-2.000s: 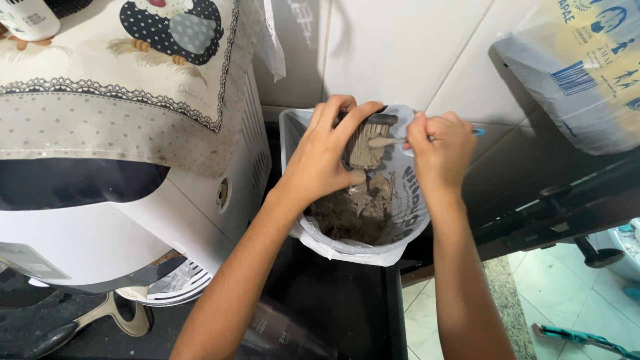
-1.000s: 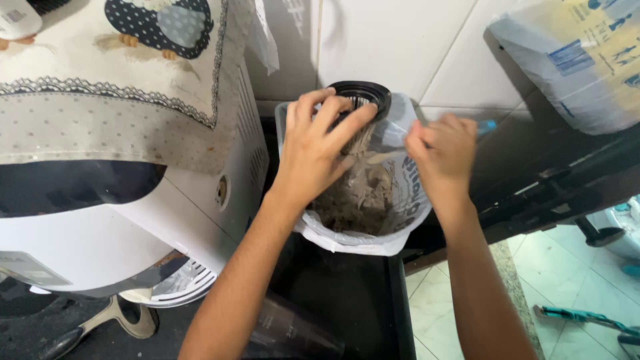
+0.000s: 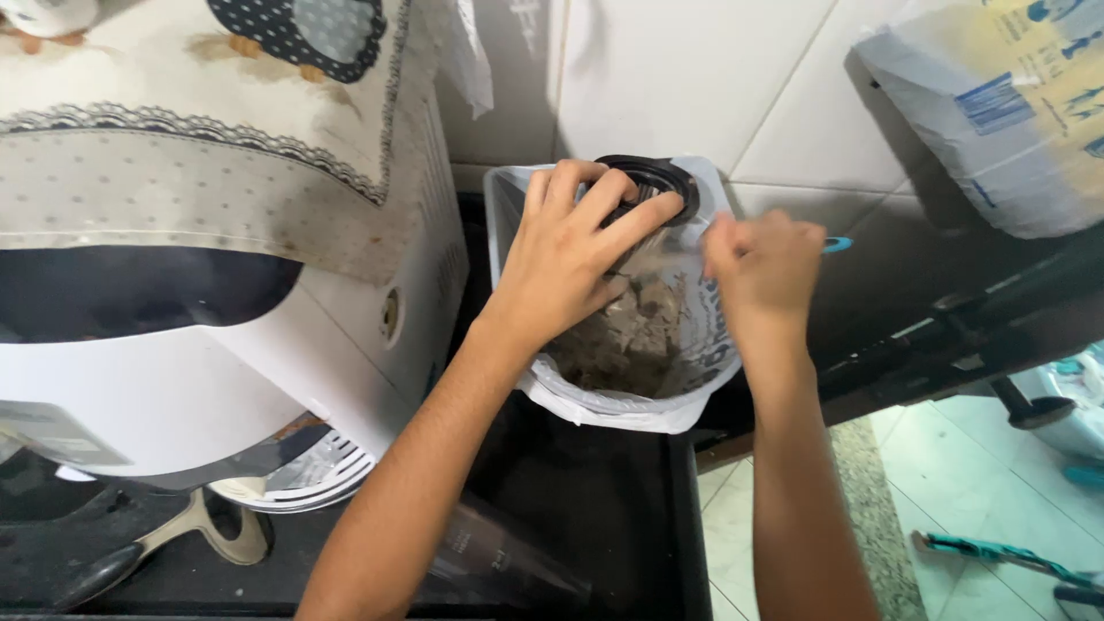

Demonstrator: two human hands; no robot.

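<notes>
A bin lined with a white plastic bag (image 3: 617,414) stands against the tiled wall, with grey-brown dust and debris (image 3: 638,336) inside. Over its back part, my left hand (image 3: 573,250) grips a round, black-rimmed pleated filter (image 3: 660,177) by its rim; most of its pleats are hidden behind my fingers. At the bin's right edge my right hand (image 3: 763,267) is closed, blurred by motion, around a thin tool with a light-blue end (image 3: 837,245) that sticks out to the right. The tool's working end is blurred near the filter.
A white appliance (image 3: 216,388) under a patterned cloth (image 3: 172,190) stands at left. On the black surface lie a beige-and-black handled utensil (image 3: 185,526) and a dark translucent container (image 3: 509,552) bearing writing. A plastic package (image 3: 1009,112) is at upper right; a teal-handled item (image 3: 1000,552) lies on the floor.
The filter has turned in my left hand: two seconds ago its dusty pleats showed, now its black rim faces up. My right hand still holds the tool beside it.
</notes>
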